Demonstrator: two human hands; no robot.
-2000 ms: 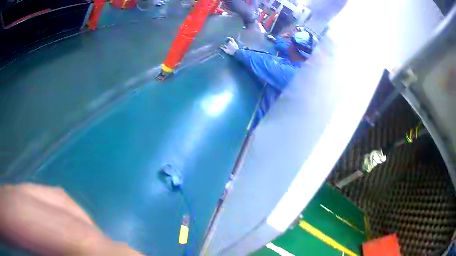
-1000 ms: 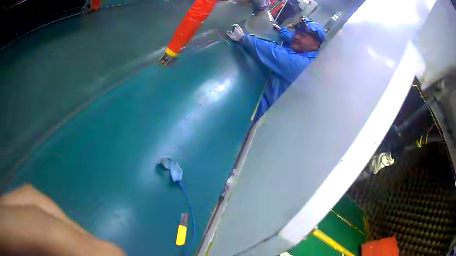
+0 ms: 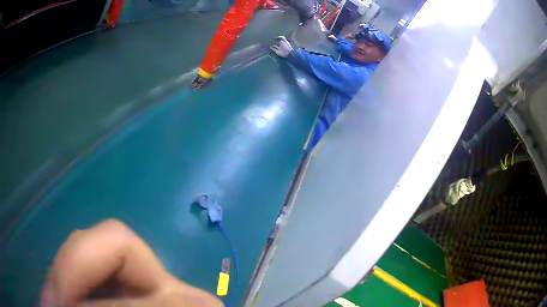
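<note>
My left hand (image 3: 114, 267), bare and blurred, is at the lower left, cut off by the bottom edge. A bent finger or knuckle shows; the fingertips and anything in them are hidden. To its right, a pale blue clip or small connector (image 3: 211, 210) lies on the teal surface (image 3: 138, 162), with a thin blue cord running down from it. Beside the cord lies a small item with a yellow end (image 3: 223, 283) and a dark grey tip. My right hand is not in view.
An open white-edged box (image 3: 414, 180) fills the right, with dark foam (image 3: 504, 234), a white-wrapped arm (image 3: 460, 190) and a red-orange block (image 3: 466, 295) inside. A person in blue (image 3: 345, 75) leans at the surface's far side. An orange-red wrapped post (image 3: 225, 42) slants above.
My left hand has moved right and shows more of its bent finger. The view has shifted slightly. The clip, cord and yellow-ended item still lie on the surface.
</note>
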